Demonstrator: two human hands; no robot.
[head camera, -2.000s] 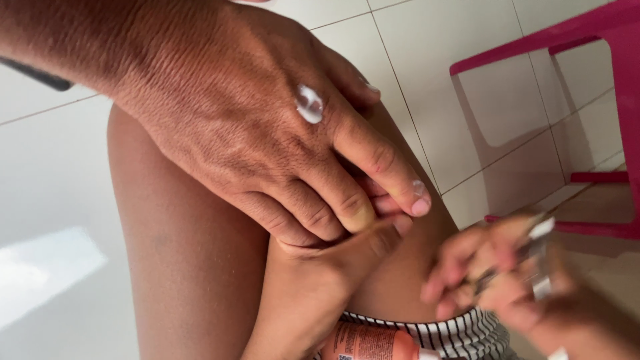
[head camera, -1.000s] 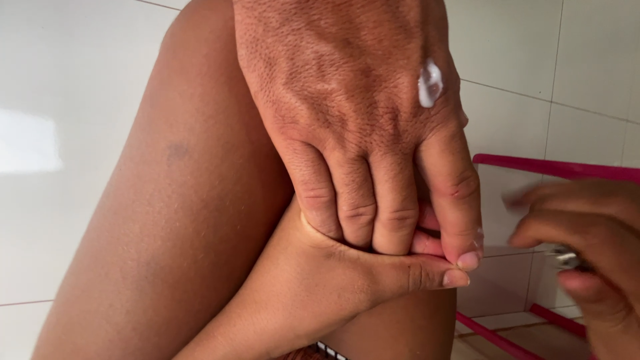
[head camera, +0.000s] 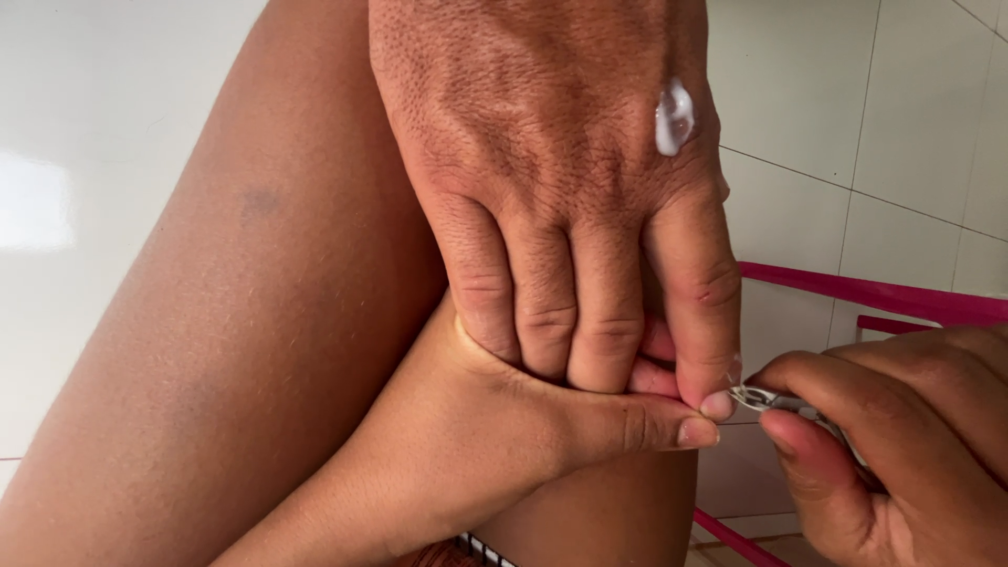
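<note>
Another person's hand (head camera: 543, 157) reaches down from the top, back up, with a dab of white cream (head camera: 675, 118) near the index knuckle. My left hand (head camera: 504, 449) is wrapped around its fingers from below, its thumb beside the tip of the index finger. In my right hand (head camera: 890, 433) is a small metal cuticle nipper (head camera: 760, 398), held between thumb and fingers. The nipper's jaws touch the nail edge of that index finger, with a bit of whitish matter at them. My left fingers are mostly hidden under the other person's hand.
Bare legs (head camera: 236, 283) lie beneath the hands. A pink plastic piece of furniture (head camera: 858, 291) stands at the right on the pale tiled floor (head camera: 787, 197). Striped cloth (head camera: 487, 549) and part of an orange-brown object (head camera: 441, 555) show at the bottom edge.
My right hand has come in to the index fingertip with the nipper; earlier it was apart, at the right. My left hand keeps its hold. The view has shifted closer.
</note>
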